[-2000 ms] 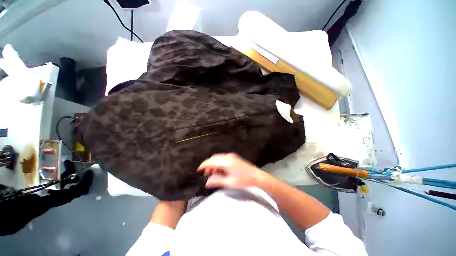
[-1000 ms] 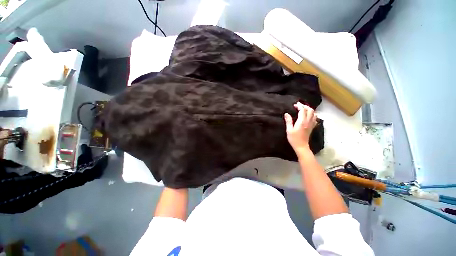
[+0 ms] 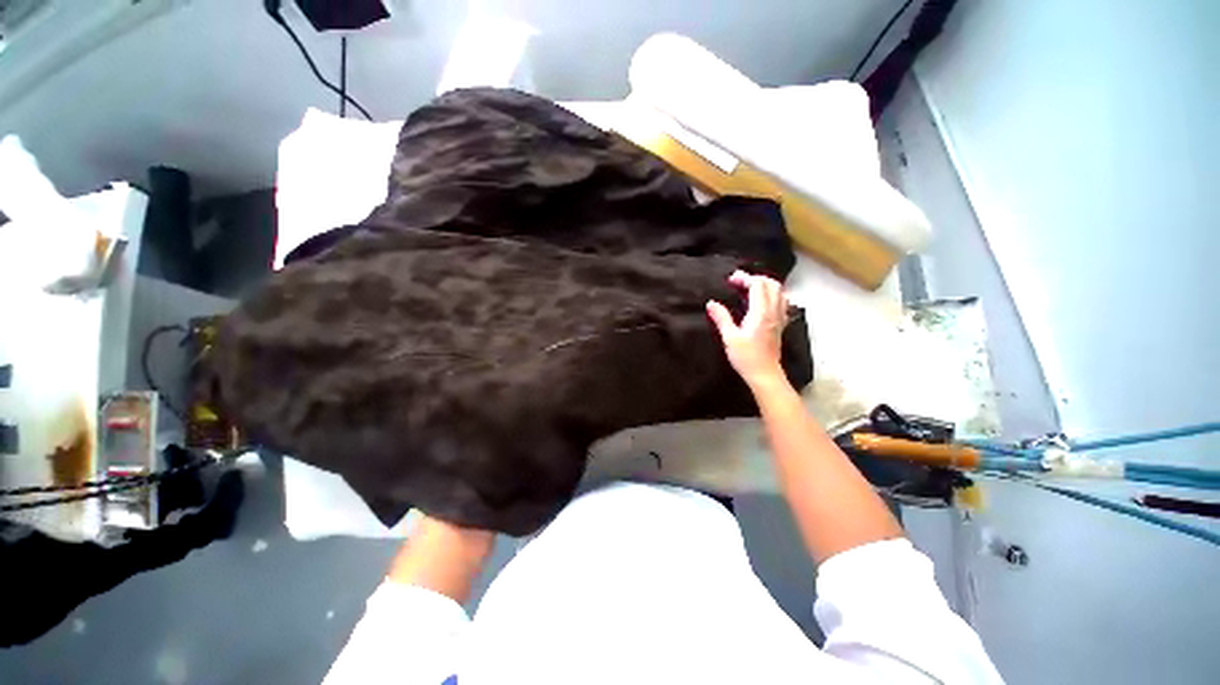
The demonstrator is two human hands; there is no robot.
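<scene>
A dark brown-black garment (image 3: 442, 321) with a faint mottled pattern lies wrinkled across the white ironing table. A thin pale seam line shows near its middle. My right hand (image 3: 755, 328) lies on the garment near its right end, thumb and fingers apart. My left hand is hidden under the garment's near edge at the lower left; only my wrist and forearm show. The iron (image 3: 903, 456) with an orange-brown handle rests at the right end of the table, in no hand.
A long white padded board (image 3: 776, 141) on a tan wooden base lies at the back right. Blue hoses (image 3: 1151, 471) run right from the iron. A worn, stained plate (image 3: 957, 355) is at the right end. Another workstation (image 3: 67, 335) stands at the left.
My right hand has moved from the garment's near middle to its right end. The white slit there no longer shows. The near edge has shifted, and more white table shows in front.
</scene>
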